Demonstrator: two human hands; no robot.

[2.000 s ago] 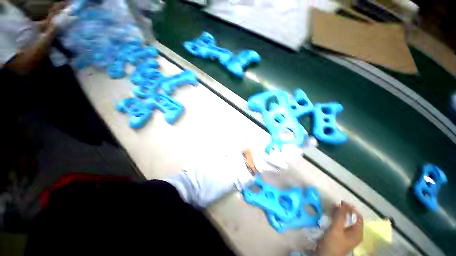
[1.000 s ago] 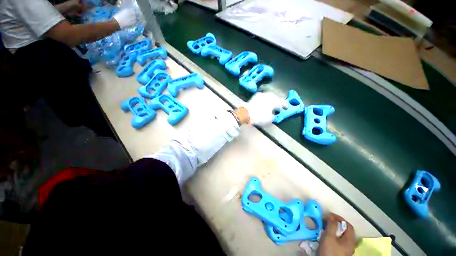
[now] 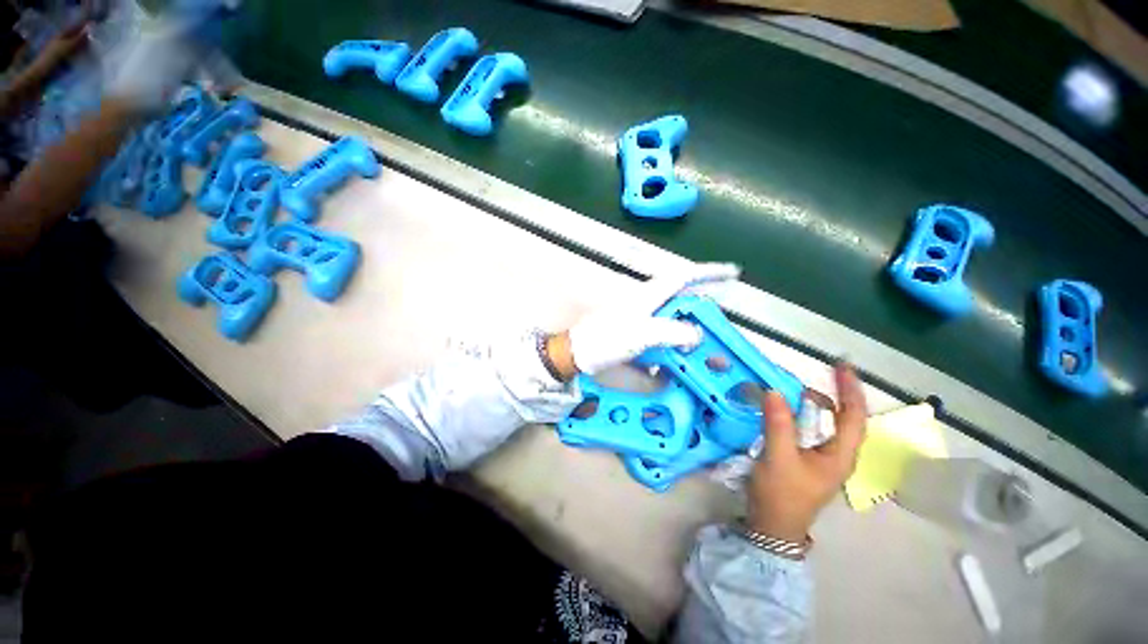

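My left hand, in a white glove, holds the left end of a blue plastic housing above the bench. My right hand is bare, with its fingers at the housing's right end and a small white wad, likely a wiping cloth, between them. Whether the right fingers grip the housing itself is hard to tell. Two more blue housings, one of them in front, lie overlapping on the bench just under the held one.
A green conveyor belt carries several blue housings. More housings lie at the bench's left end by another person's arm. Yellow paper, a clear bottle and two white sticks are at the right.
My left hand has come back from the belt and now holds a housing over the bench beside my right hand. The view has shifted right, and the bottle and sticks now show.
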